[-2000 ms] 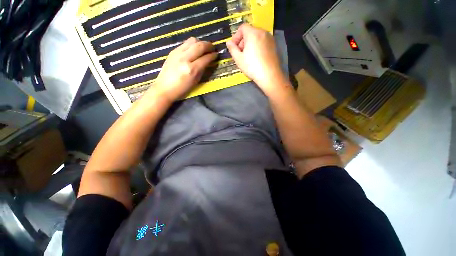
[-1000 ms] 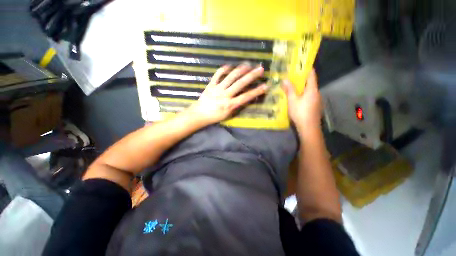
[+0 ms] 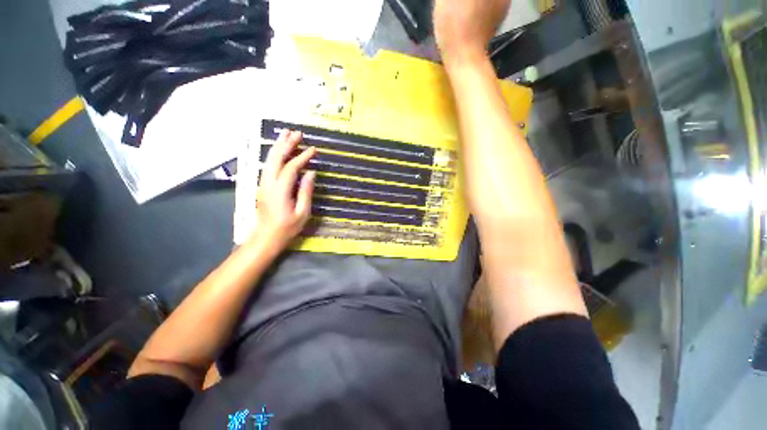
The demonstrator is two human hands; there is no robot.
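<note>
The yellow fixture plate (image 3: 395, 92) lies at my lap, its slotted part nearest me. Black strips with pale centre lines, perhaps zippers (image 3: 370, 191), fill several slots; the slot nearest the front edge looks grey, without a black strip. My left hand (image 3: 286, 189) lies flat on the left part of the slots, fingers apart, holding nothing. My right hand (image 3: 473, 21) is reached forward beyond the plate at the top edge of the picture; its fingers are cut off, so any grip is hidden. My right forearm passes over the plate's right side.
A tangled heap of black strips (image 3: 168, 50) lies on a pale surface (image 3: 202, 117) at upper left. A dark strip-like thing (image 3: 408, 18) shows at the top, left of my right hand. Blurred metal machinery (image 3: 715, 210) stands at right. A yellow plate partly shows at lower right (image 3: 614, 323).
My right hand has let go of the plate's right edge and moved forward to the top. My left hand has shifted left on the slots. The view has turned, showing more of the heap.
</note>
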